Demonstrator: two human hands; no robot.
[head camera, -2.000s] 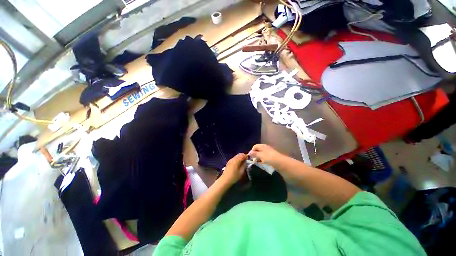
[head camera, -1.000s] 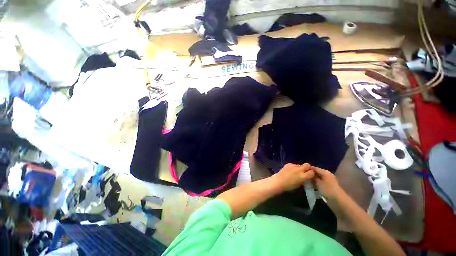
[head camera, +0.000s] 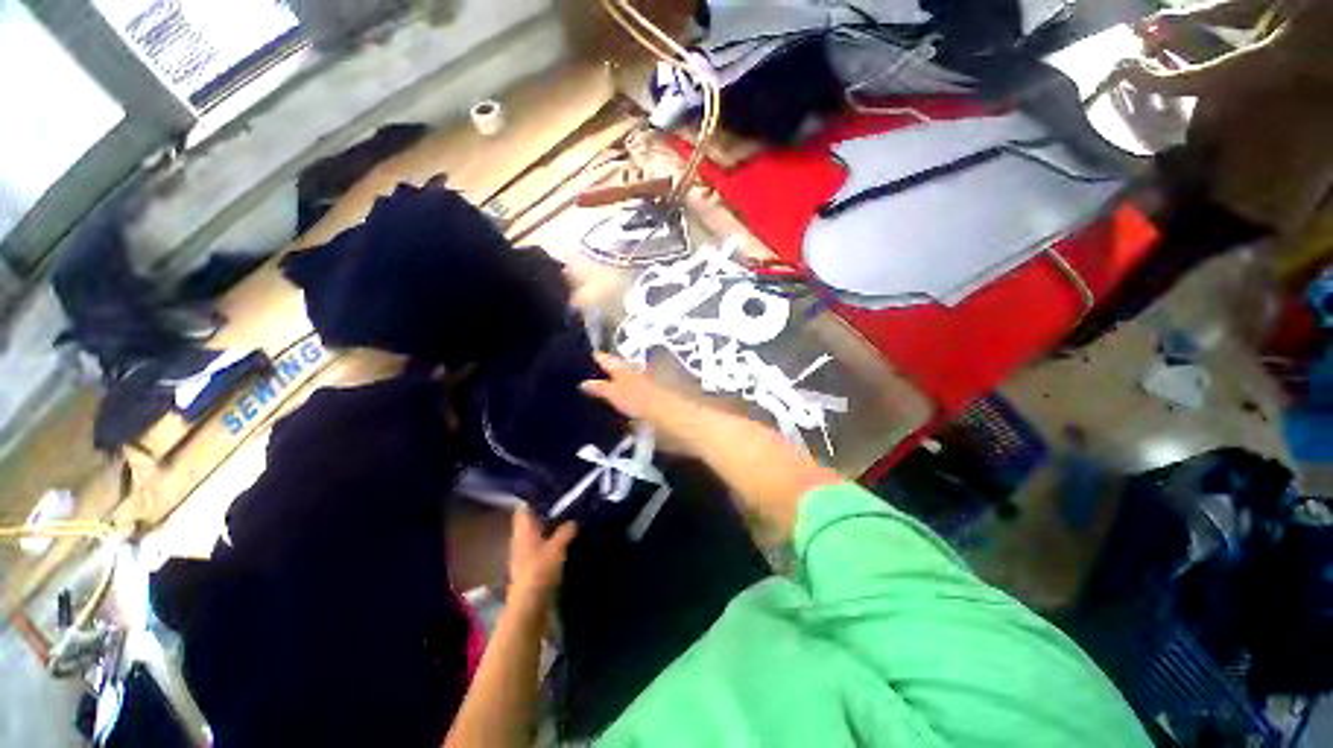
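A dark cloth bundle (head camera: 538, 402) lies in front of me with a white strip (head camera: 614, 471) around it, knotted in a bow with loose ends. My left hand (head camera: 541, 552) holds the bundle's near left edge. My right hand (head camera: 626, 392) holds its right side, with the fingertips partly hidden against the cloth. More dark cloth extends below the bow towards my green top.
Large dark pieces (head camera: 322, 570) lie at left, another dark stack (head camera: 424, 278) beyond. Tangled white strips (head camera: 746, 373), a tape roll (head camera: 753, 313) and an iron (head camera: 637, 234) are at right. Grey panels (head camera: 950, 219) lie on red cloth (head camera: 994, 344).
My hands were together at the white strip; now they are apart on the bundle's two sides. The strip shows as a bow, and the bundle is farther forward, against the far stack.
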